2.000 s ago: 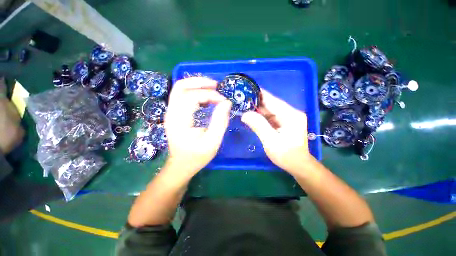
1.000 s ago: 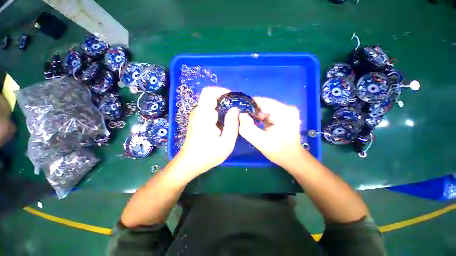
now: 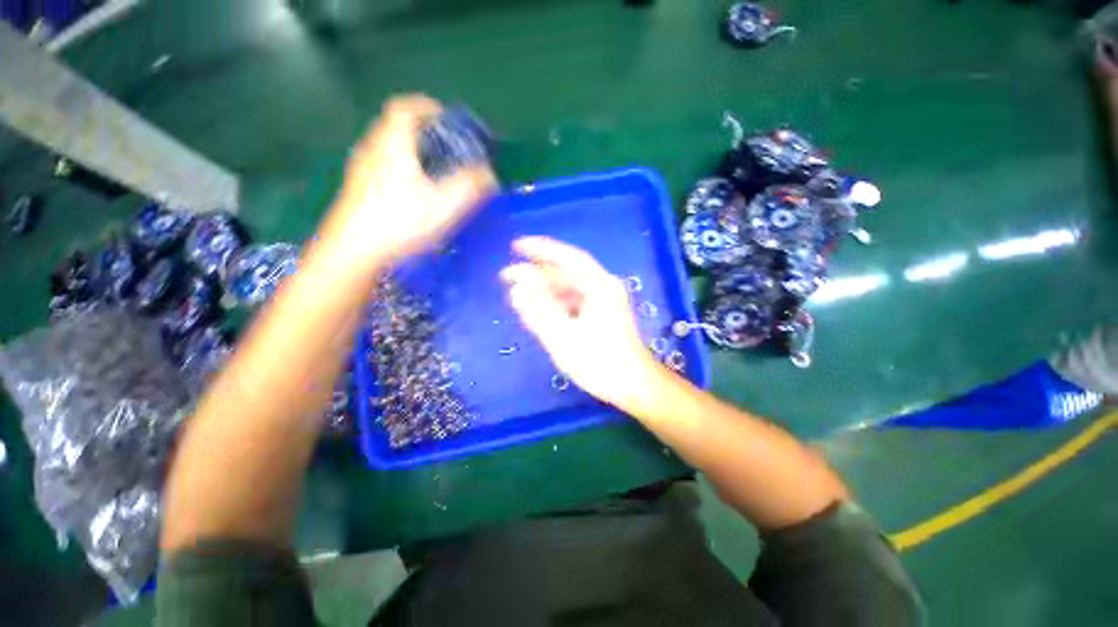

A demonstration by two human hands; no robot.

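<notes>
My left hand (image 3: 399, 184) is raised past the far left corner of the blue tray (image 3: 552, 432) and holds a blurred dark blue round unit (image 3: 455, 141). My right hand (image 3: 576, 316) is over the tray with its fingers apart; I see nothing held in it. A heap of silvery-brown ring-and-link hardware (image 3: 411, 367) lies along the tray's left side. Several small metal rings (image 3: 560, 381) lie on the tray floor, some near the right wall.
A pile of corded units (image 3: 785, 218) sits right of the tray. Another pile (image 3: 159, 263) lies left, beside a crinkled clear bag (image 3: 92, 398), partly behind my left arm. A single unit (image 3: 748, 23) lies at the far side. Part of another person's arm (image 3: 1107, 74) shows at the right edge.
My hands have separated. My left hand has moved up and left with the unit. My right hand has let go and opened. The view has turned, so the tray appears tilted.
</notes>
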